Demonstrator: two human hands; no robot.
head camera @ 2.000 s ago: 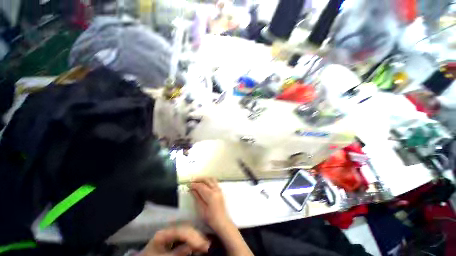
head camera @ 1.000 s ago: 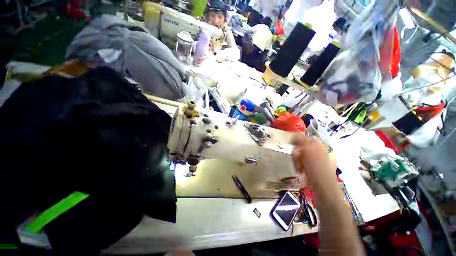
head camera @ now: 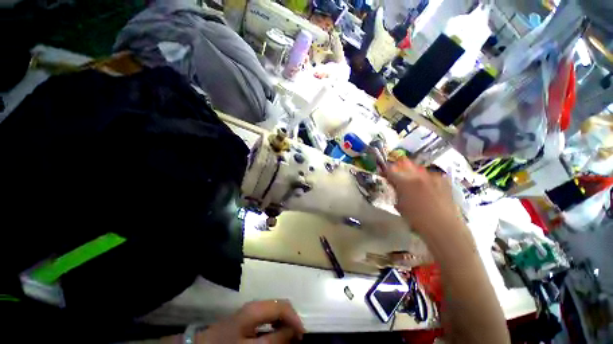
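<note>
The black garment (head camera: pixel 128 175) covers the left of the table and the left end of the sewing machine (head camera: pixel 322 181), hiding much of the needle area. A green strip (head camera: pixel 84 256) crosses it, with a small white patch (head camera: pixel 44 285) at its lower end. My right hand (head camera: pixel 417 191) is over the top of the machine head, fingertips beside a slim greyish object (head camera: pixel 378 153); whether it grips this is unclear. My left hand (head camera: pixel 265 321) is low at the table's front edge, fingers loosely curled and apart from the thumb, nothing visible in it.
Snips (head camera: pixel 331 256) lie on the machine bed. A smartphone (head camera: pixel 388 295) and dark looped scissors (head camera: pixel 418 300) lie to their right. Two black thread cones (head camera: pixel 428 70) stand behind the machine. A grey cloth bundle (head camera: pixel 215 64) is at back left. A person (head camera: pixel 329 33) is beyond the machine.
My right hand has moved from the table to the right of the machine head, then further back over its top. My left hand has come back into fuller view. The camera view has shifted.
</note>
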